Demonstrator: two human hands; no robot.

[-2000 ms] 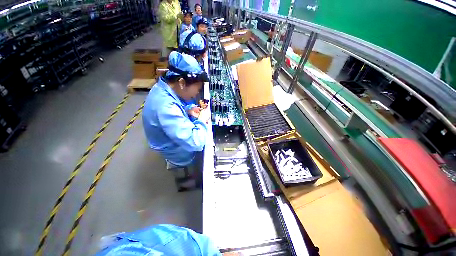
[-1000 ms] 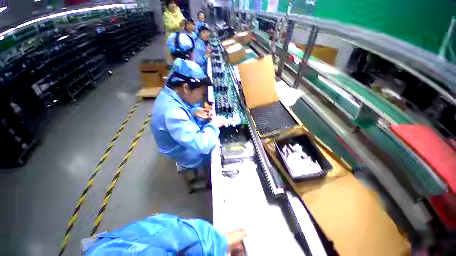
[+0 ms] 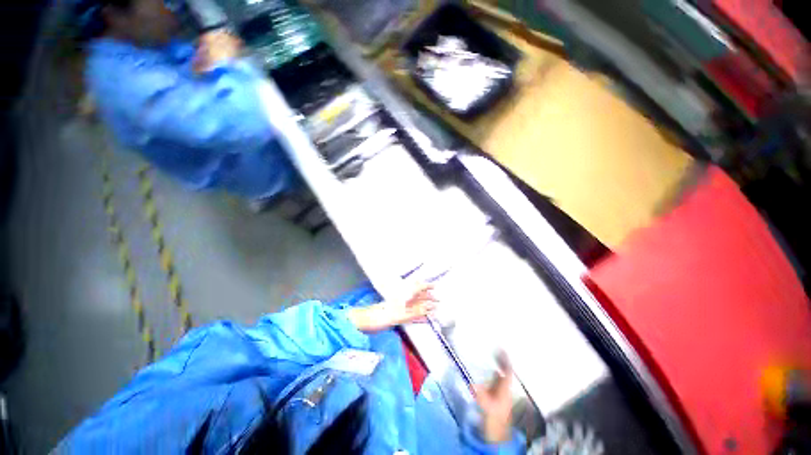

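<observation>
The frame is blurred. My left hand (image 3: 411,307) is over the near edge of a bright white surface (image 3: 525,311) on the line, fingers spread, with nothing visible in it. My right hand (image 3: 496,400) is lower and to the right, near the same surface, with one finger or thumb raised. It is too blurred to tell whether it holds anything. A thin dark edge runs between the two hands. Both sleeves are blue.
A black tray of white parts (image 3: 458,75) stands at the top beside brown cardboard (image 3: 582,133). A red sheet or cover (image 3: 711,302) lies at the right. A person in a blue smock (image 3: 191,115) works at the upper left, beside a green board (image 3: 280,35). Metal rails run beside the white surface.
The view has swung down and to the right. Both my hands now show; one second ago only one was partly visible at the bottom edge. The red sheet appears larger and nearer.
</observation>
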